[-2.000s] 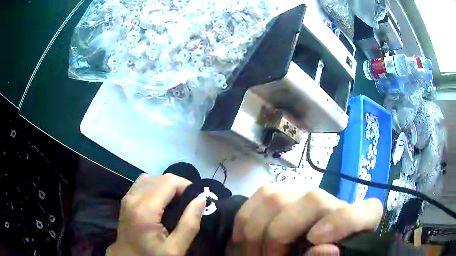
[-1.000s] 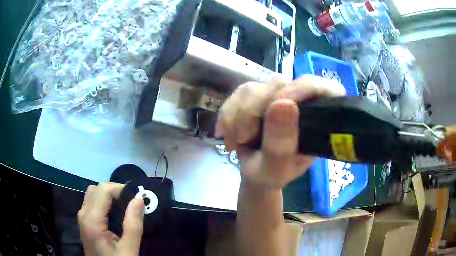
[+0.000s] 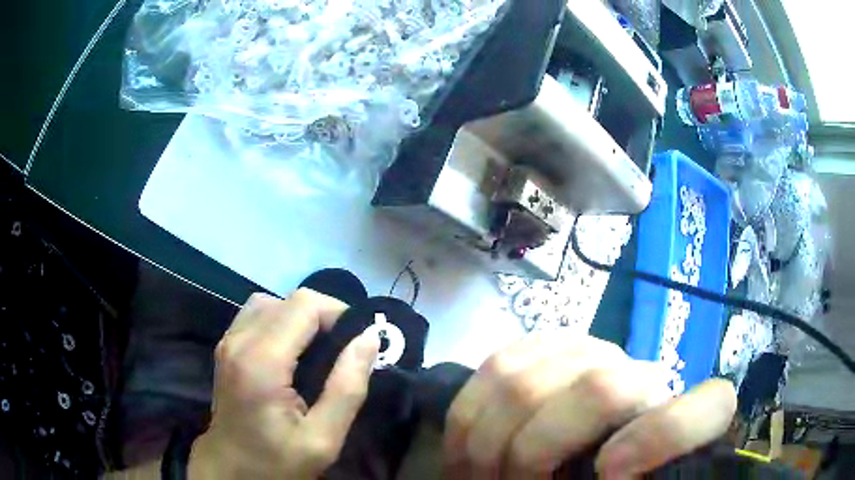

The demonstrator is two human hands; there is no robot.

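Observation:
My left hand (image 3: 281, 384) holds the black housing (image 3: 323, 352) at the lower centre, its thumb pressing beside a white retainer (image 3: 388, 345) on the housing's face. Thin lead wires (image 3: 405, 281) stick up from the housing. My right hand (image 3: 572, 412) is closed around the electric screwdriver (image 3: 442, 386), whose black front end shows at the fingers and points left towards the housing. Most of its barrel is hidden by the hand or cut off by the lower edge. I cannot tell whether its tip touches the retainer.
The screw feeder (image 3: 562, 141) stands ahead, with the bag of white parts (image 3: 300, 66) to its left. Loose white retainers (image 3: 548, 300) lie on the white board (image 3: 225, 202). The blue tray (image 3: 647, 281) is at the right. A black cord (image 3: 712, 296) crosses it. Bottles (image 3: 741, 103) stand behind.
The screwdriver was raised over the board one second ago, and my right hand has brought it down beside the housing. The view has shifted. My left hand still holds the housing.

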